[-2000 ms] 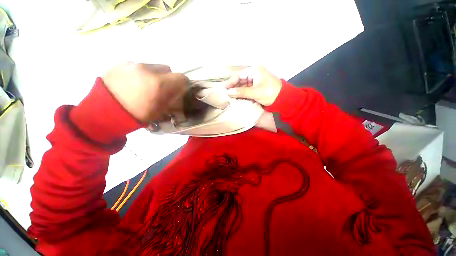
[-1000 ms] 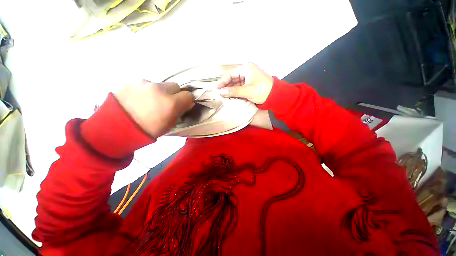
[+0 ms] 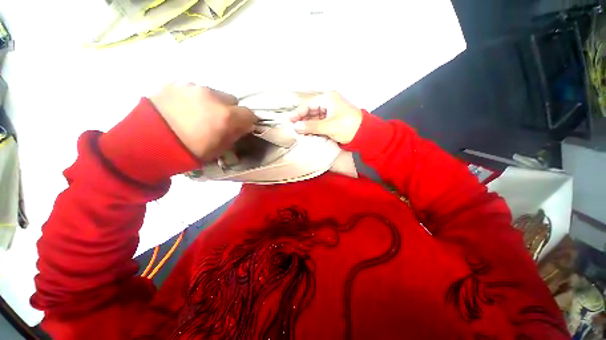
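The beige bag body (image 3: 292, 165) is held at the table edge against my front, its curved mouth gaping upward and showing a darker inside. My left hand (image 3: 206, 123) is closed at the left part of the mouth, fingers at a thin dark shaft that points right; what it is cannot be told. My right hand (image 3: 327, 119) pinches the bag's rim or a pale piece at the right end of the mouth. A pale flap (image 3: 279, 137) shows inside the opening. My left fingertips are partly hidden.
Beige pieces with yellow edges (image 3: 174, 18) lie on the white table (image 3: 372, 46) beyond my hands. More beige pieces (image 3: 9, 189) lie at the far left. Orange cords (image 3: 161, 257) hang at lower left. A white bin (image 3: 541, 189) with brown pieces stands at right.
My left hand has lifted slightly from its place one second ago, and the thin shaft now shows at its fingertips. My right hand keeps its pinch. The view has shifted slightly.
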